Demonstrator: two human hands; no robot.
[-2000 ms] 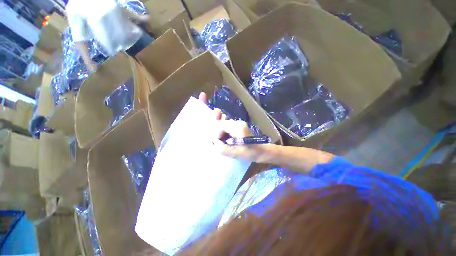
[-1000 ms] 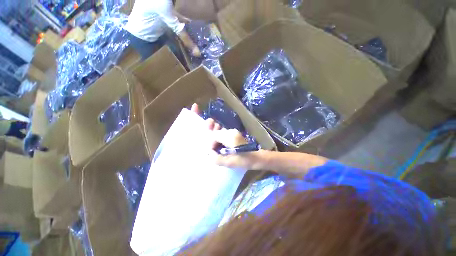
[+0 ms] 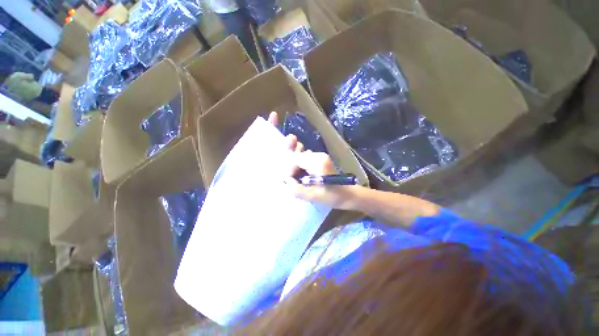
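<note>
My right hand (image 3: 316, 172) is shut on a dark pen (image 3: 332, 179) with a lighter band, over the right edge of white paper sheets (image 3: 243, 223). The sheets are washed out, so no print is readable. Fingertips (image 3: 273, 119) show at the paper's upper right edge; I cannot tell for sure whose hand they belong to. The rest of my left hand is hidden or out of view. The paper is above open cartons with dark goods in clear plastic.
A large open carton (image 3: 460, 88) with bagged goods (image 3: 374, 98) stands beyond my hand. More open cartons (image 3: 148, 262) stand to the left. Heaped bagged goods (image 3: 141, 39) lie at the upper left. A person's legs (image 3: 240, 29) show at the top. Striped tape (image 3: 558, 210) marks the grey floor at right.
The person at the back has mostly left the top of the view. The view has shifted slightly. My right hand still holds the pen at the paper.
</note>
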